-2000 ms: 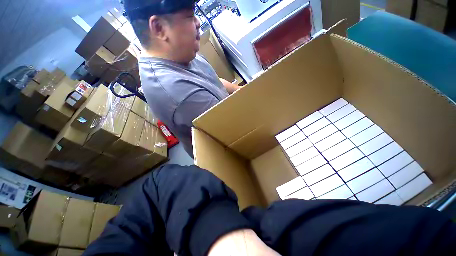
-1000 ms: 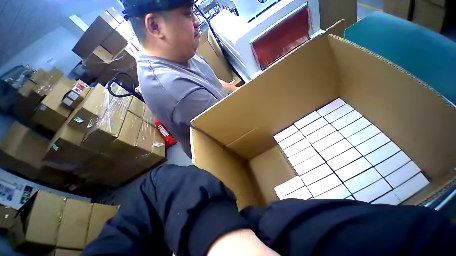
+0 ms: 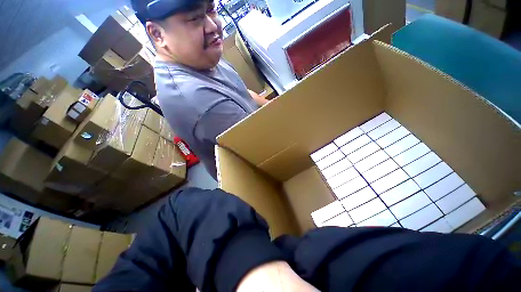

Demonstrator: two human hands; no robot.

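Note:
A large open brown carton [image 3: 320,108] stands in front of me, tilted in the view. White boxes [image 3: 394,177] lie in tight rows on its bottom, toward the right. Bare brown cardboard shows at the left inside. My two dark sleeves cross the lower edge of the view, in front of the carton's near side. Bare skin at the wrist of my left hand [image 3: 277,278] shows at the bottom edge; its fingers are cut off. My right hand is out of the picture, with only its sleeve showing.
A person in a grey shirt [image 3: 197,97] stands just beyond the carton's left side. A white machine [image 3: 274,43] with a reddish opening is behind. A green surface [image 3: 451,63] lies at upper right. Film-wrapped cartons [image 3: 114,142] and a red base [image 3: 185,151] are at left.
The person's head has turned from side-on toward me. The view has shifted slightly. My sleeves and the white boxes show no clear change.

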